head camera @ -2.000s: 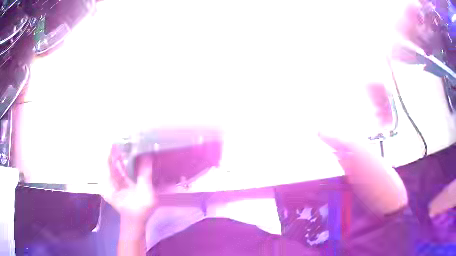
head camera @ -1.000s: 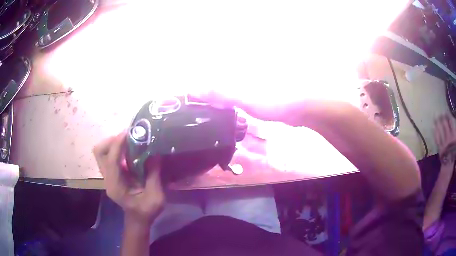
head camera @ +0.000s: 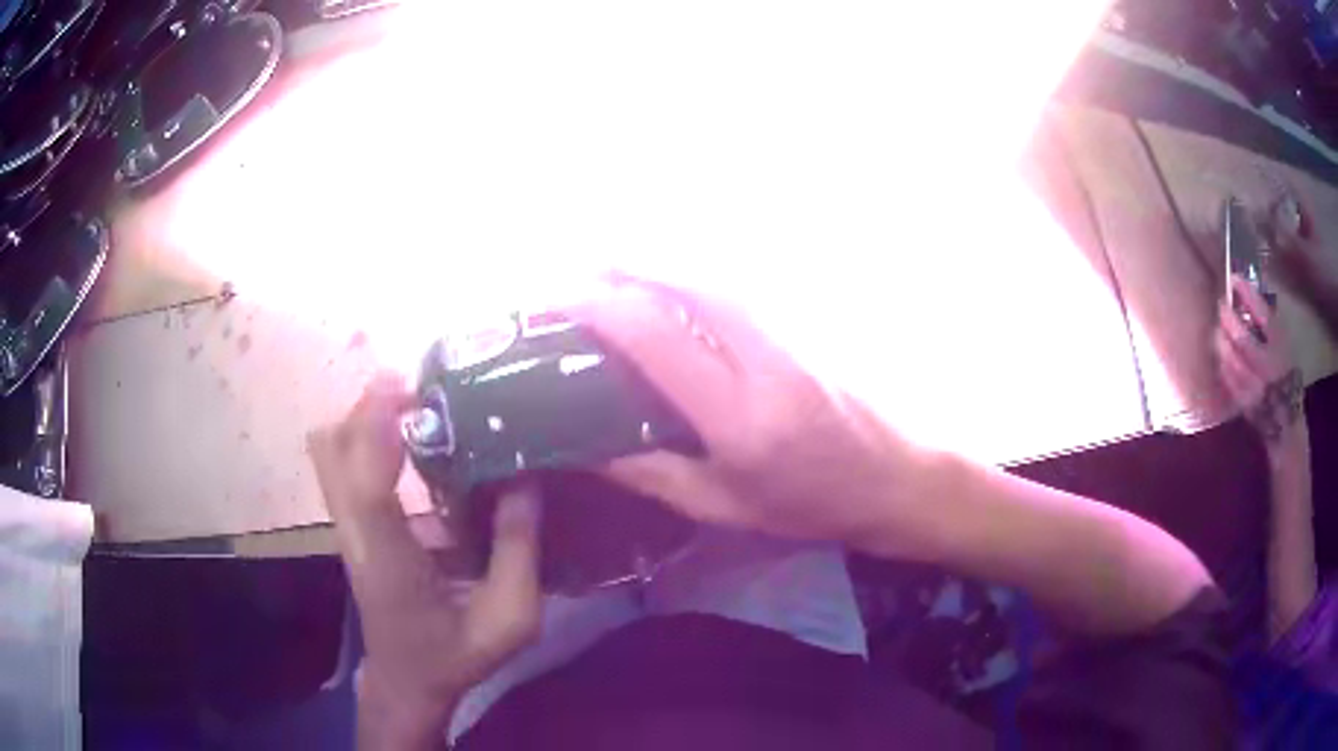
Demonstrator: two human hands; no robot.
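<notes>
A glossy dark green car-shaped housing (head camera: 550, 399) is held at the bench's front edge. A round silver-white lamp shows at its left corner, and small pale trim spots show on its side. My left hand (head camera: 440, 587) is closed around its left end, with the thumb on the lower part. My right hand (head camera: 748, 411) grips its right end from above, fingers over the top and thumb on the near side. The far side of the housing is lost in white glare. I cannot tell whether my fingers also hold a small piece.
Stacked dark oval-rimmed housings (head camera: 198, 103) stand at the left. Stained cardboard (head camera: 191, 426) covers the bench. White glare hides its middle and back. A dark cable (head camera: 1115, 279) runs at the right. Another person's hand (head camera: 1247, 352) holds a shiny piece at far right. A white cloth-like surface (head camera: 41, 616) is at lower left.
The glare has shrunk since the oldest frame. My right hand has come from the right onto the housing's right end. The single housing at right no longer shows, and another person's hand now holds a piece.
</notes>
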